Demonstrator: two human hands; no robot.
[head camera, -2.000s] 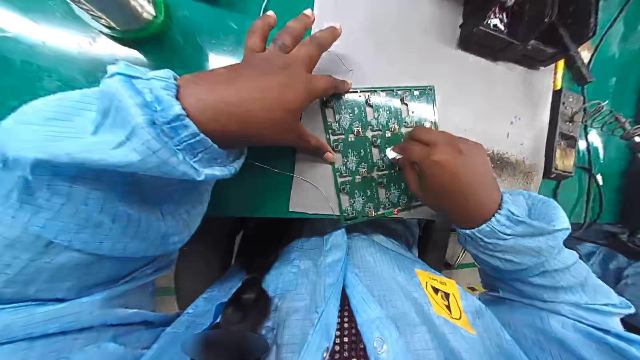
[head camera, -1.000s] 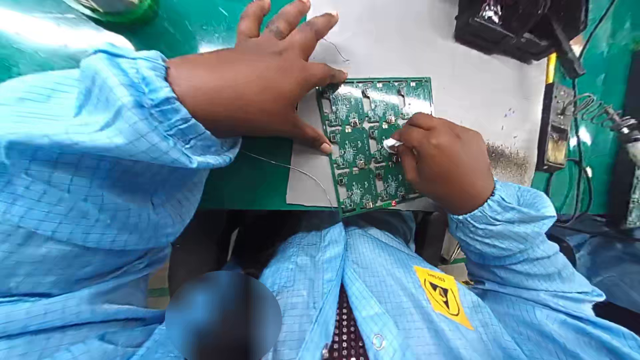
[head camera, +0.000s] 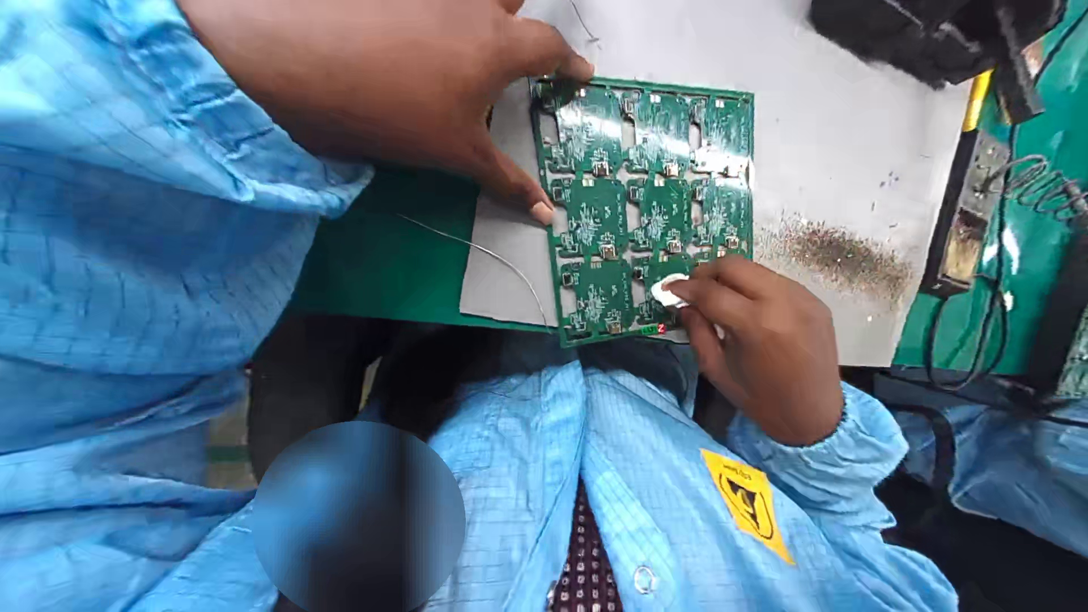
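A green printed circuit board panel (head camera: 633, 229) with several repeated sections and cutouts lies on a grey sheet near the bench's front edge. My left hand (head camera: 433, 93) rests at its left side, thumb and a fingertip against the left edge and upper left corner; its other fingers are partly out of view. Between the thumb and fingers of my right hand (head camera: 756, 340) is a small white wad (head camera: 670, 291), pressed on the panel's lower part. The wad's material cannot be told. Bright glare covers the upper sections of the panel.
The grey sheet (head camera: 816, 153) lies on a green bench mat (head camera: 382, 246). Brown specks (head camera: 841, 255) are scattered right of the panel. A thin wire (head camera: 501, 259) lies at the left. A black object (head camera: 909, 34) stands at the upper right, above a soldering station (head camera: 965, 221) with cables.
My right hand has moved with the white wad toward the lower edge of the panel. My left hand stays at the panel's left side.
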